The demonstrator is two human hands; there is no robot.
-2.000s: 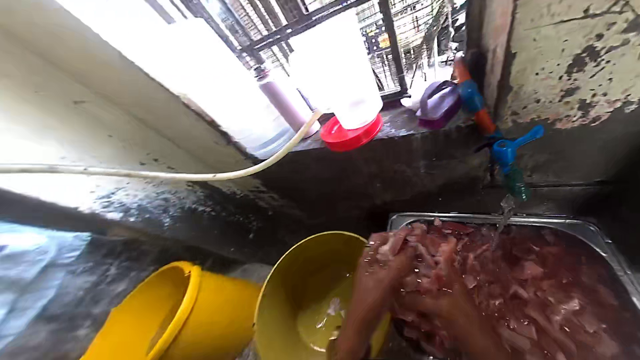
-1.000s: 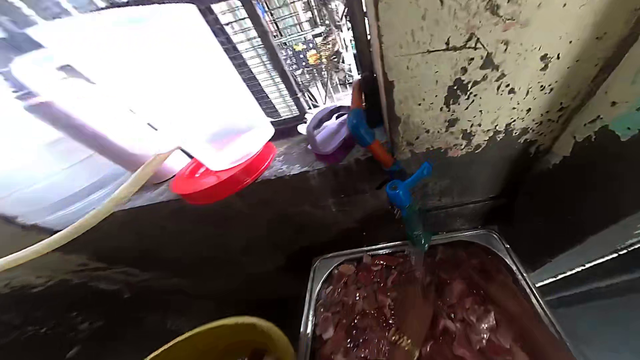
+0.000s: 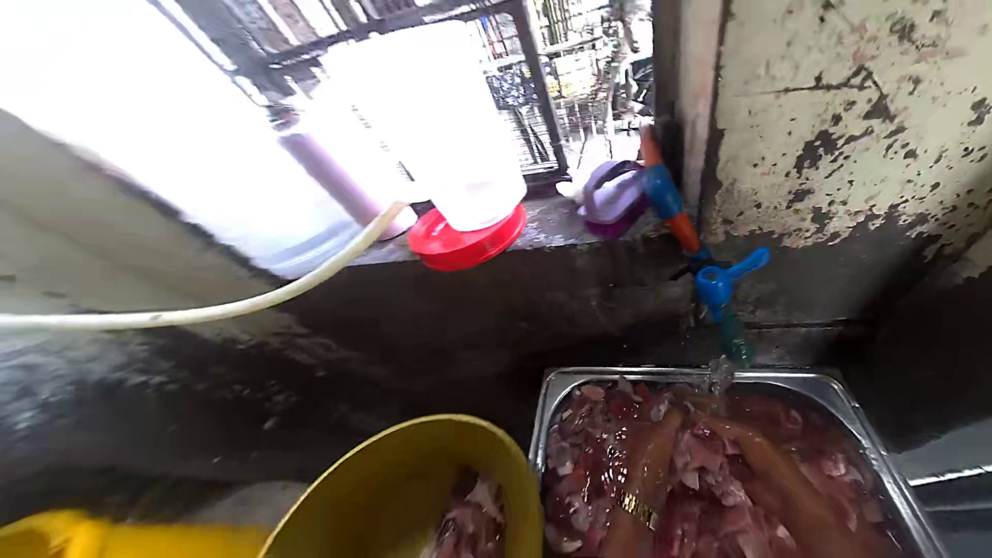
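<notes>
Both of my hands are in a rectangular metal pan full of pieces of raw meat in reddish water. My left hand, with a gold-coloured bracelet at its wrist, and my right hand lie close together among the pieces, below the tap; their fingers are mostly hidden. Water runs from a blue plastic tap with a green spout into the pan's far side. Left of the pan, a yellow tub holds some meat pieces at its right side.
On the window ledge stand a white container on a red lid, a pinkish bottle and a purple-and-white scrubbing brush. A pale hose crosses at left. Another yellow container is at the lower left. A peeling wall rises behind the tap.
Meat pieces now lie in the yellow tub, which showed none two seconds ago. My hands have moved from the pan's left side to below the tap. The view has shifted.
</notes>
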